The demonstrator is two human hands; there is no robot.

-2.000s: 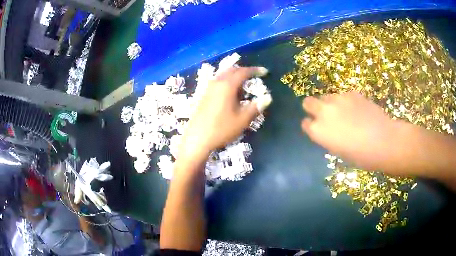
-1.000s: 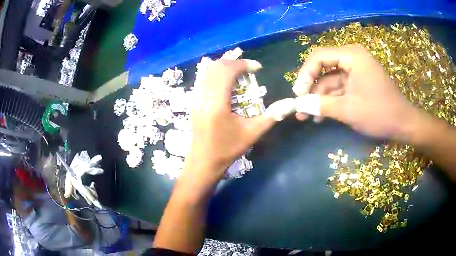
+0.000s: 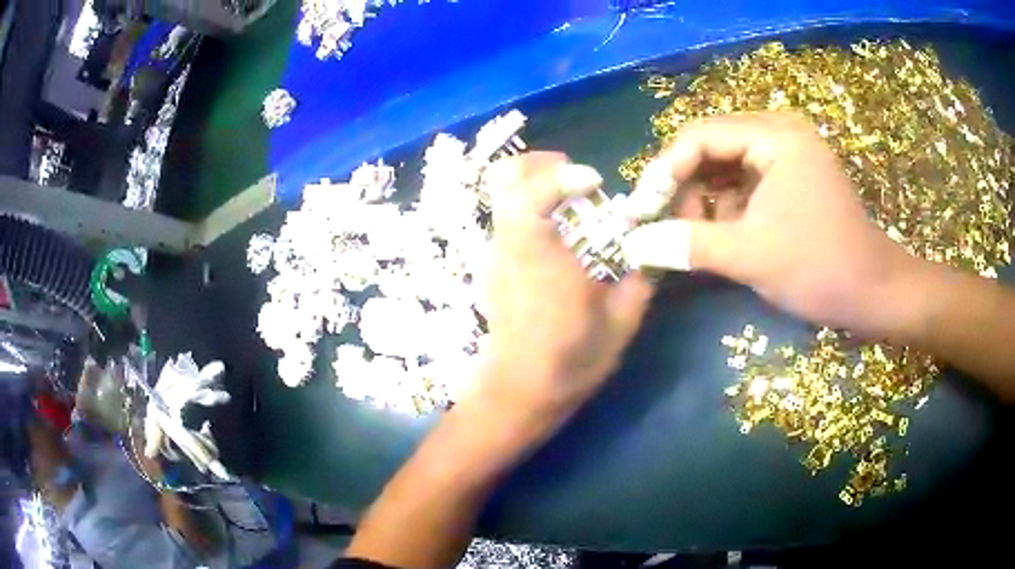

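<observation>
My left hand holds a white plastic housing with metallic glints between its thumb and fingers. My right hand, with white covers on thumb and fingertip, touches the housing's right side, its thumb and index finger close together; whether a part is between them is hidden. A loose pile of white housings lies left of and partly behind my left hand. A large heap of brass terminals lies behind and right of my right hand, and a smaller cluster lies nearer to me.
A blue sheet with a raised edge lies beyond the dark green worktop, with white housings at its left. A white glove and a round green item are at the left. Another person is at lower left.
My left hand has moved right, away from the pile, with the housing in it. My right hand has come from the brass heap to the housing, and its fingertips now meet it.
</observation>
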